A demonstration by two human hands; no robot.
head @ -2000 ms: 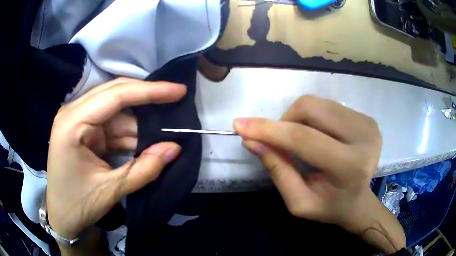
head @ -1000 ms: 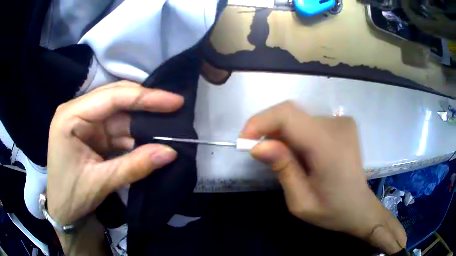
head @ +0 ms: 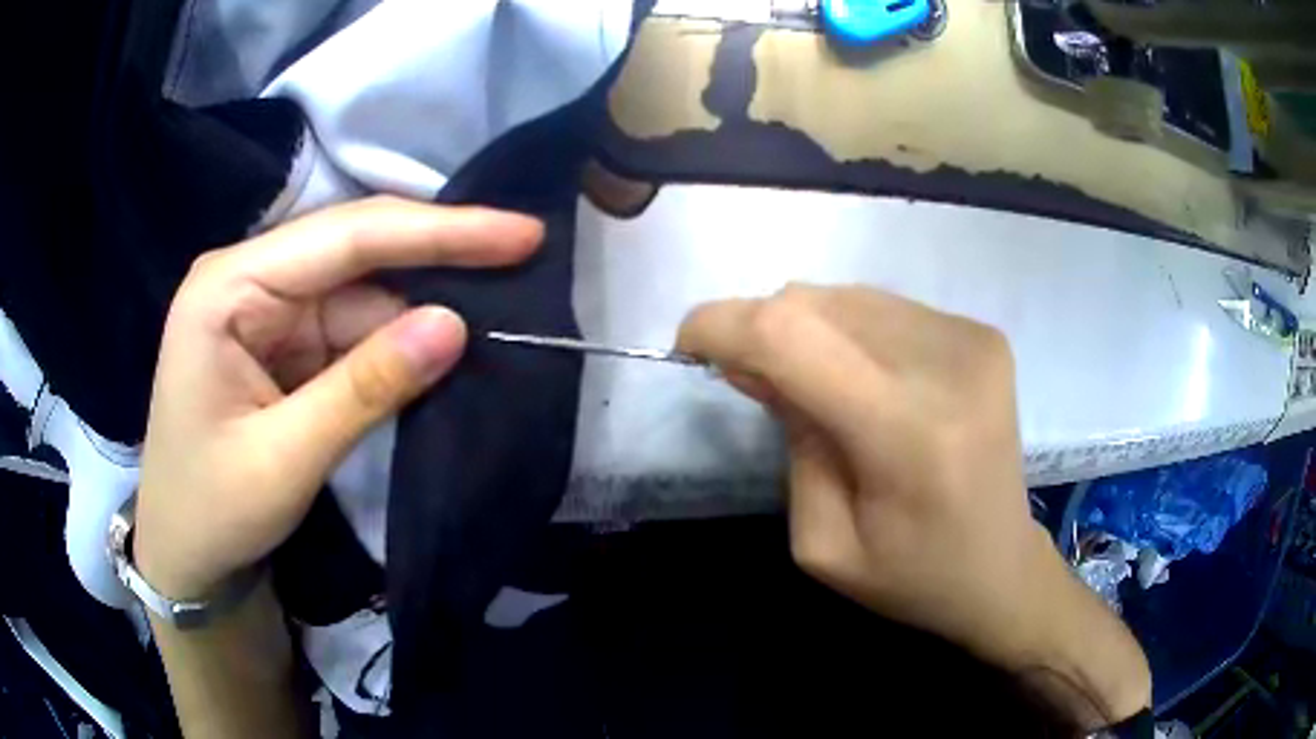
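A black fabric band (head: 498, 419) hangs over the table's front edge, joined to bunched pale grey fabric (head: 433, 94) at the upper left. My left hand (head: 310, 383) holds the band, index finger stretched across it and thumb tip on its left part. My right hand (head: 880, 433) grips a thin silver pointed tool (head: 592, 348) between thumb and fingers. The tool lies nearly level and its tip is over the band, just right of my left thumb. Its handle is hidden in my right hand.
The white table (head: 924, 253) has a worn beige machine bed (head: 866, 101) behind it. A blue attachment (head: 873, 15) and a smartphone (head: 1090, 65) are at the top. A dark blue basket (head: 1227, 621) with blue plastic stands lower right.
The tool tip has moved up and slightly right along the band. My right fingers now cover the white handle seen a second ago. My left thumb has moved up and left.
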